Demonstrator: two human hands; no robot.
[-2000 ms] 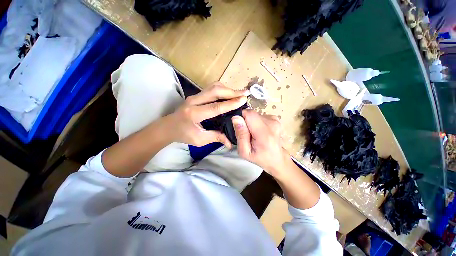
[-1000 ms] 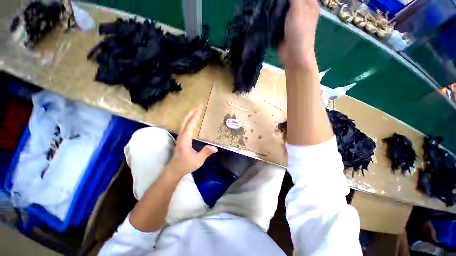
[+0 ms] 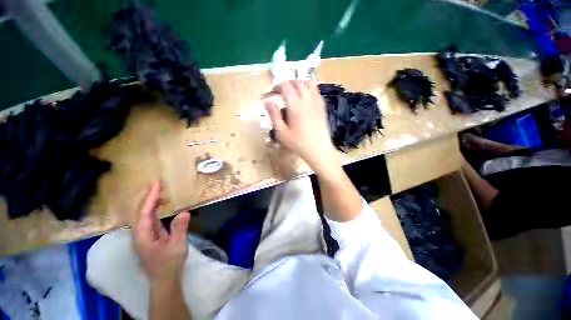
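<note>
My left hand (image 3: pixel 161 244) is open and empty at the bench's front edge, thumb and fingers apart. My right hand (image 3: pixel 302 119) is over the bench at the white glue bottles (image 3: pixel 278 62), its fingers bent around something white; blur hides whether it grips a bottle. A heap of black parts (image 3: pixel 352 117) lies just right of this hand. The small white glue dish (image 3: pixel 210 165) sits on the spotted cardboard mat (image 3: pixel 241 153), with a thin pale stick (image 3: pixel 203 143) behind it.
Black heaps (image 3: pixel 53 153) cover the bench's left, with a long black bundle (image 3: pixel 166 69) behind. More black clumps (image 3: pixel 413 87) lie to the right. An open carton (image 3: pixel 479 250) holds dark parts below the bench. Another person's arm (image 3: pixel 479 181) shows at the right.
My right hand has let go of the black bundle, which now lies at the back left, and is at the glue bottles. My left hand stays open. The view has turned right.
</note>
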